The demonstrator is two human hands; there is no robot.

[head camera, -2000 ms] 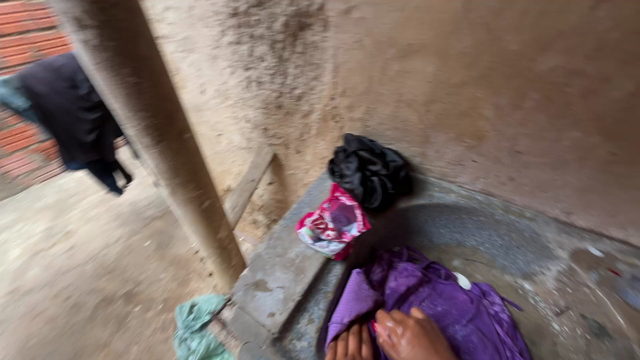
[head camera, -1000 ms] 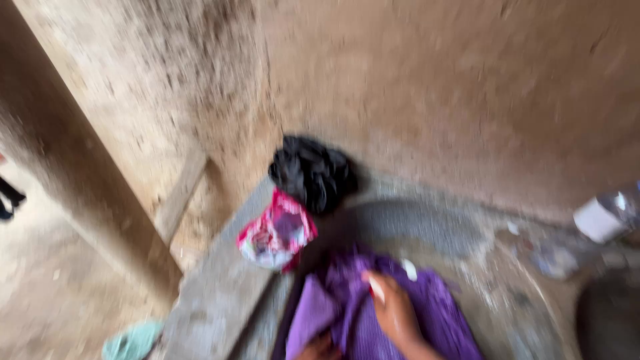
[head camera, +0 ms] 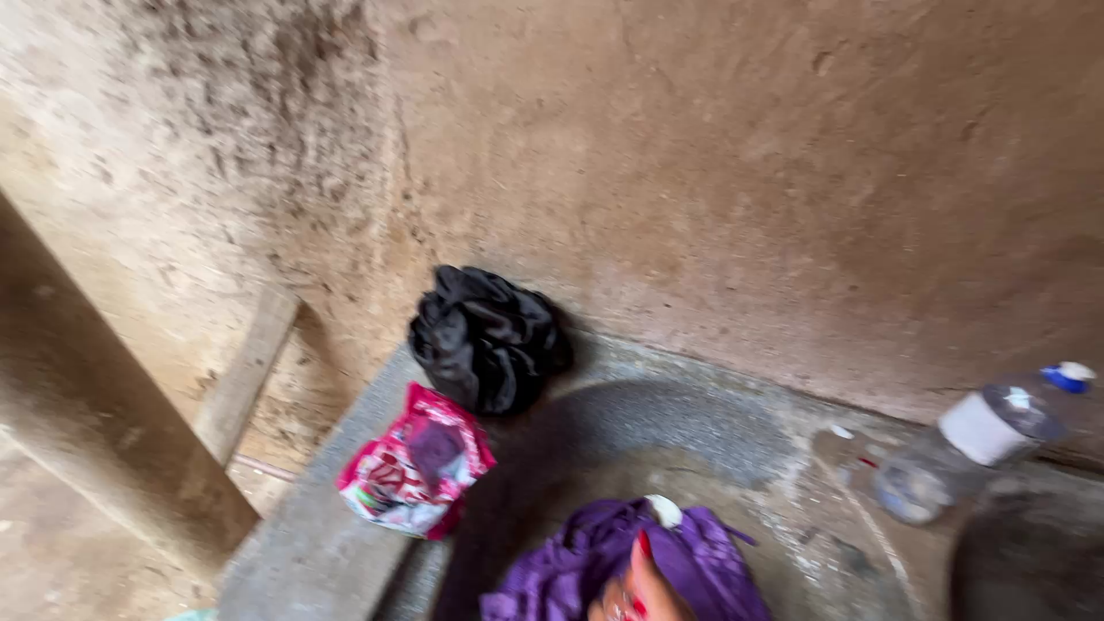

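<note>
A bunched purple cloth (head camera: 569, 561) lies in the concrete wash basin (head camera: 673, 423) at the bottom centre. One hand with red nails, seemingly my right hand (head camera: 642, 591), rests on the cloth at the lower edge, its thumb raised and its fingers curled; whether they grip fabric cannot be made out. My left hand is out of the frame. A small white piece (head camera: 664, 511) sits on the cloth's far edge. On the basin's left ledge is an opened pink plastic packet (head camera: 418, 470), and a heap of black cloth (head camera: 490, 341) lies just behind it against the wall.
A clear plastic bottle (head camera: 983, 431) with a white label and blue-and-white cap stands tilted in view at the right, beside a dark second hollow (head camera: 1031, 552). A rough wall (head camera: 733, 172) rises behind. At left are a thick post (head camera: 95, 397) and a leaning wooden board (head camera: 250, 371).
Two hands were on the purple cloth before; now only one shows, low in the frame. The view has swung right, bringing the bottle fully in.
</note>
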